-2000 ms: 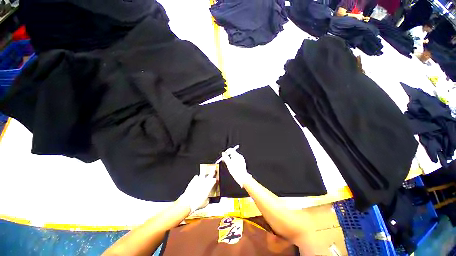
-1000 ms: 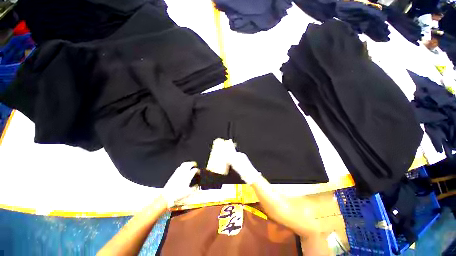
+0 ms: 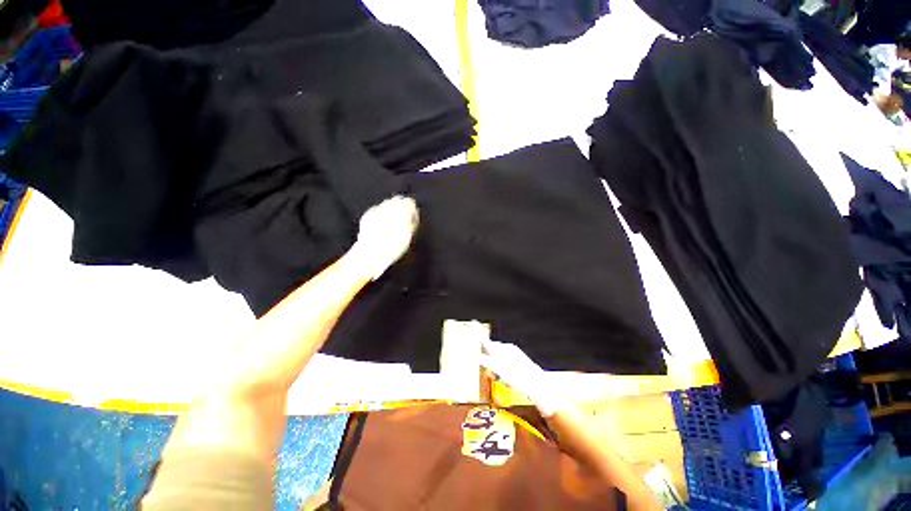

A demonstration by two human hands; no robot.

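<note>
A black garment piece (image 3: 539, 259) lies on the white table in front of me, its left part rumpled and overlapped by other black cloth. My left hand (image 3: 388, 235), in a whitish glove, is on the piece's upper left part. Its fingers are curled and point away from me, and whether they grip cloth cannot be told. My right hand (image 3: 507, 367), also whitish-gloved, is low at the piece's near edge and holds a pale card (image 3: 463, 345). The card lies partly over that edge. No pen can be made out.
A layered black stack (image 3: 739, 210) lies right of the piece. A large black heap (image 3: 140, 170) lies left. More dark cloth (image 3: 544, 18) is at the back. A blue crate (image 3: 724, 449) stands below the table's right edge. A person's part shows at far right.
My left hand has moved from the near edge up and away onto the cloth. My right hand has brought the card down to the near edge. The short slit-like fold in the piece has shifted.
</note>
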